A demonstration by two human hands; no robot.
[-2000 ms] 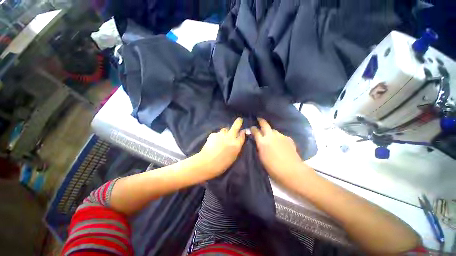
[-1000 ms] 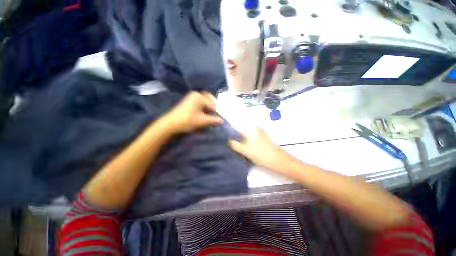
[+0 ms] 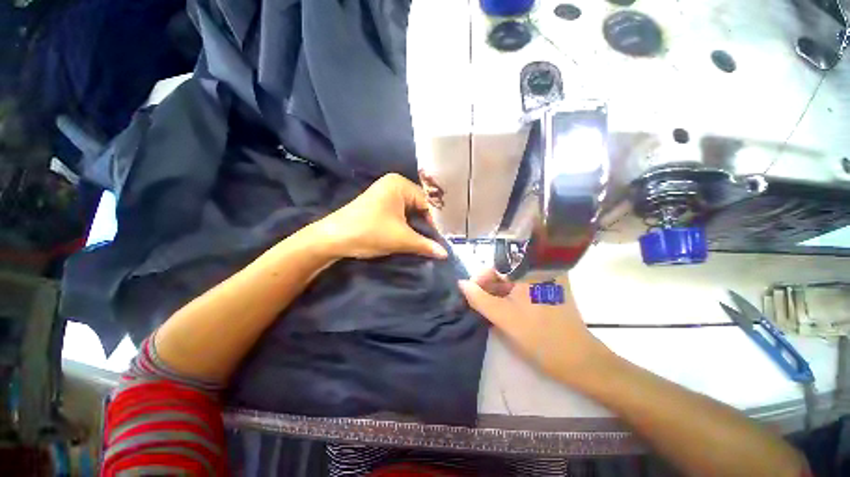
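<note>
The dark garment cloth lies bunched on the table left of the needle area, its right edge running up to the machine. My left hand pinches the cloth edge between thumb and fingers beside the machine head. My right hand is at the same edge, just below and right of my left, its fingertips at the cloth by the presser area. The white sewing machine head stands above my fingers. The needle and presser foot are mostly hidden by the head and a shiny metal guard.
Thread snips with blue handles lie at the right, beside a pale metal piece. A large blue knob and a small one project from the machine. A ruler-marked strip runs along the front edge. Dark cloth is piled at the back left.
The cloth and both hands have moved from the table's front-left to the machine's needle area. The view has swung right and come closer to the machine head.
</note>
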